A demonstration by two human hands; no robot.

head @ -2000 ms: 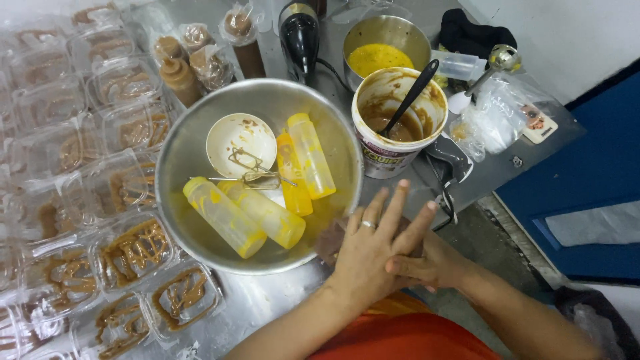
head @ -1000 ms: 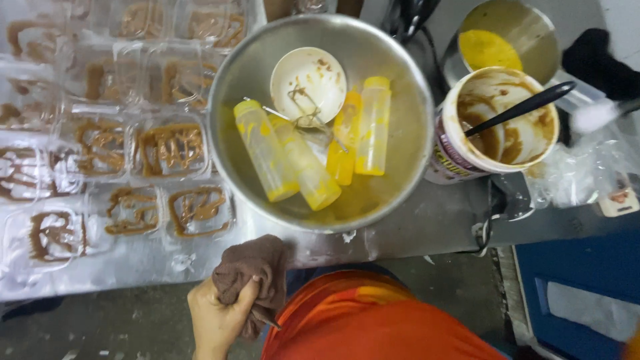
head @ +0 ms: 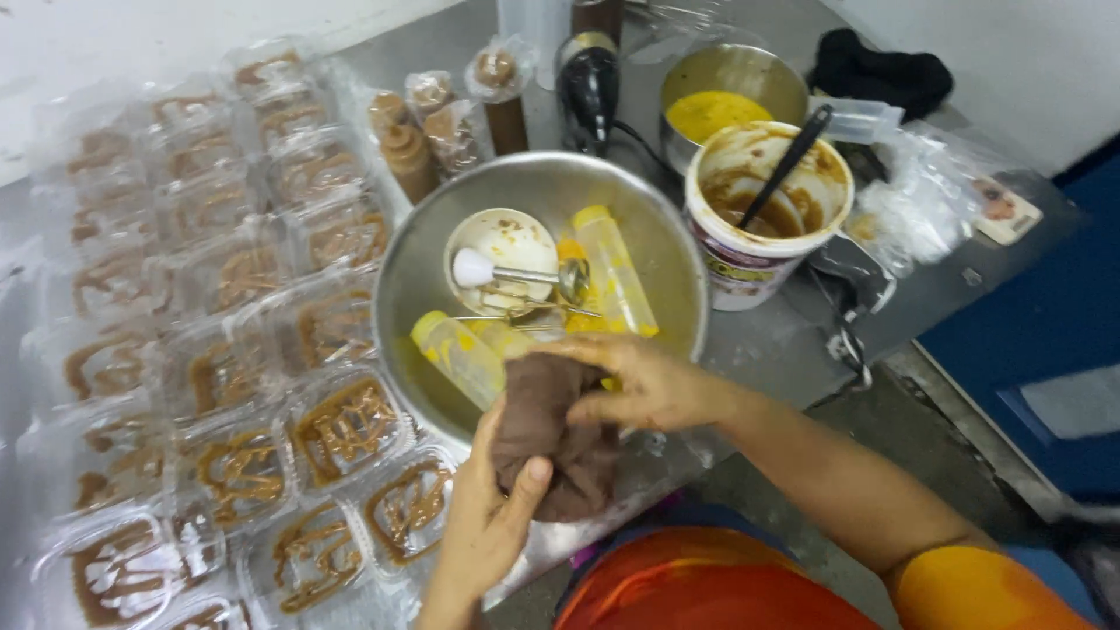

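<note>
A bunched brown cloth [head: 556, 437] is in my left hand [head: 494, 507], over the near rim of a large steel bowl [head: 407, 350]. My right hand [head: 647, 381] presses against the cloth's upper right side, its fingers partly around it. Inside the bowl lie yellow-smeared squeeze bottles [head: 612, 271], a small white bowl [head: 516, 232], metal beaters and a white-ended metal tool [head: 516, 273]. To the right stands a white plastic tub [head: 744, 262] with brown sauce and a black-handled utensil [head: 787, 162].
Rows of clear plastic containers [head: 341, 429] with brown sauce cover the left of the metal table. Behind the bowl are brown-filled bottles [head: 407, 157] and a black-bodied appliance [head: 589, 87]. A steel pot [head: 735, 96] holds yellow liquid. Plastic bags [head: 927, 201] lie at right.
The brown cloth, held at the table's front edge a second ago, is now over the steel bowl's near rim. My right hand has come onto it. The white-ended tool now lies in the bowl.
</note>
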